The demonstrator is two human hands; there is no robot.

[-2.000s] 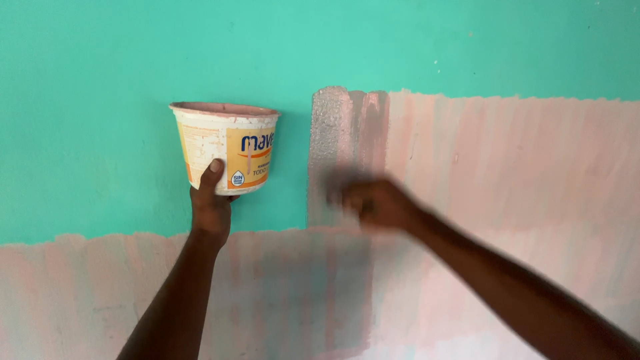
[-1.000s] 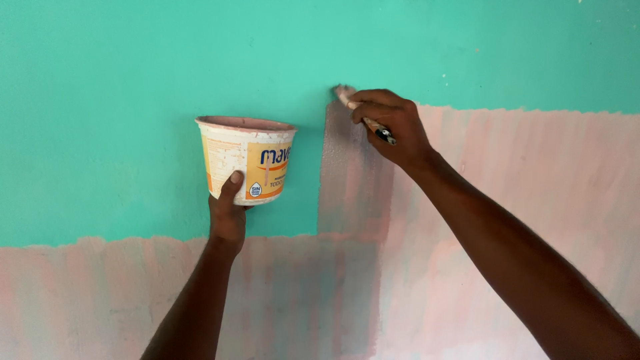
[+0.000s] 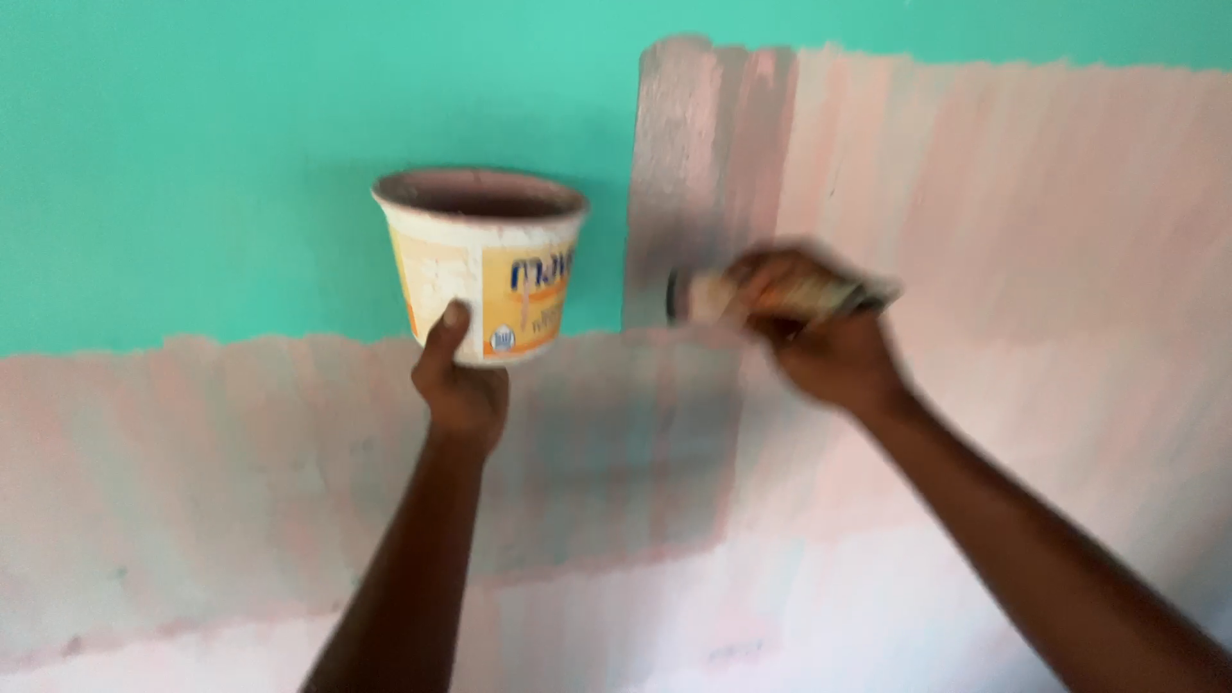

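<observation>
My left hand (image 3: 460, 385) holds a white and yellow plastic tub (image 3: 481, 279) from below, its thumb on the front; the inside is coated pinkish, and the paint level cannot be told. To the right, my right hand (image 3: 818, 327) grips a paintbrush (image 3: 712, 296), blurred by motion, its bristle end pointing left at the lower part of a darker, wet-looking pink strip (image 3: 674, 164) on the wall. Whether the bristles touch the wall cannot be told.
Turquoise wall (image 3: 192, 173) spans the top and left. Streaky pink paint (image 3: 1020, 212) covers the right side and continues in a lower band (image 3: 221, 462) behind my left arm. Paler wall (image 3: 828, 616) shows at the bottom.
My right hand with the brush has come down from the strip's top edge, where it was a second ago. My left hand still holds the tub up.
</observation>
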